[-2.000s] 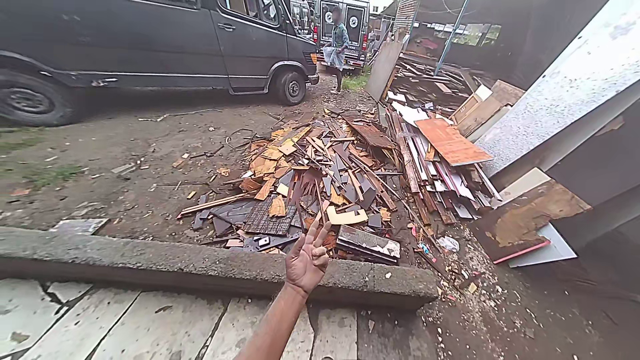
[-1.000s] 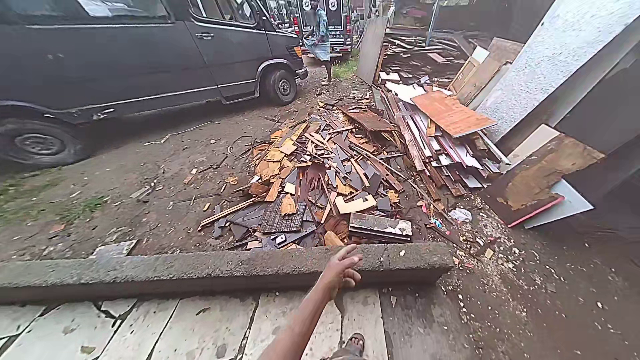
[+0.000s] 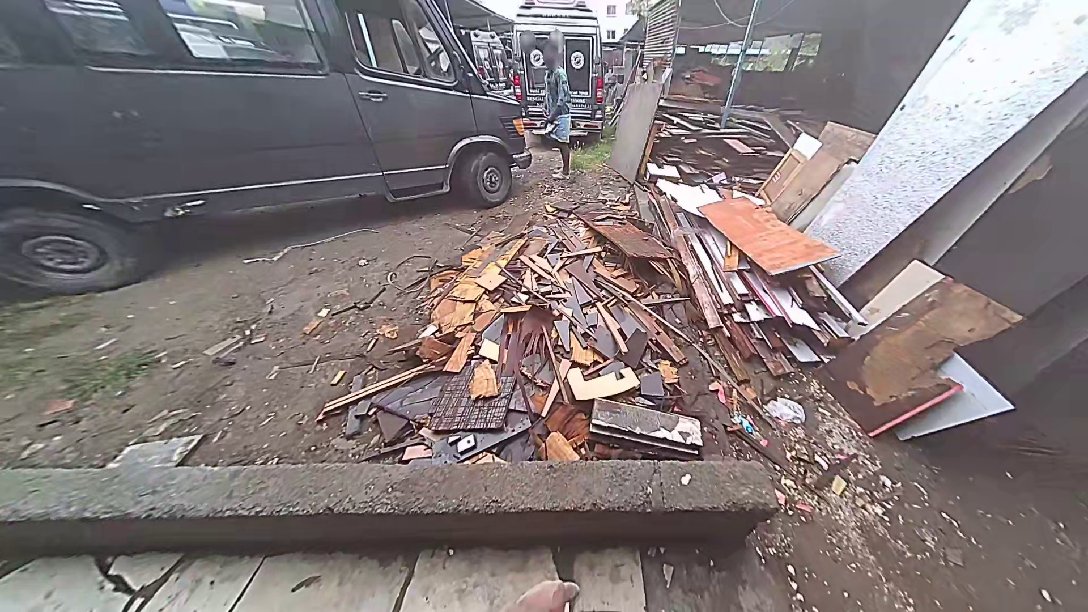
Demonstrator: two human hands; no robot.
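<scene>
At the bottom edge of the head view a small patch of bare skin (image 3: 546, 597) shows over the pale paving slabs (image 3: 476, 578). It looks like the tip of my left hand, but too little shows to tell its pose or whether it holds anything. My right hand is out of view. Beyond the low concrete kerb (image 3: 382, 497) lies a heap of broken wood and board scraps (image 3: 544, 314). In it are a dark gridded panel (image 3: 472, 404), a curved pale wooden piece (image 3: 602, 384) and a grey-white block-like board (image 3: 646, 425) close to the kerb.
A dark van (image 3: 280, 127) stands at the left. A person (image 3: 558, 102) is near a parked vehicle (image 3: 586, 68) behind. Stacked boards with an orange-brown panel (image 3: 765, 234) lie at right, beside leaning boards (image 3: 926, 357) and a speckled pale slab (image 3: 960, 127). Small debris covers the ground.
The raised hand and forearm, seen over the kerb earlier, have dropped almost wholly out of view at the bottom. The sandalled foot seen one second ago is not plainly visible now.
</scene>
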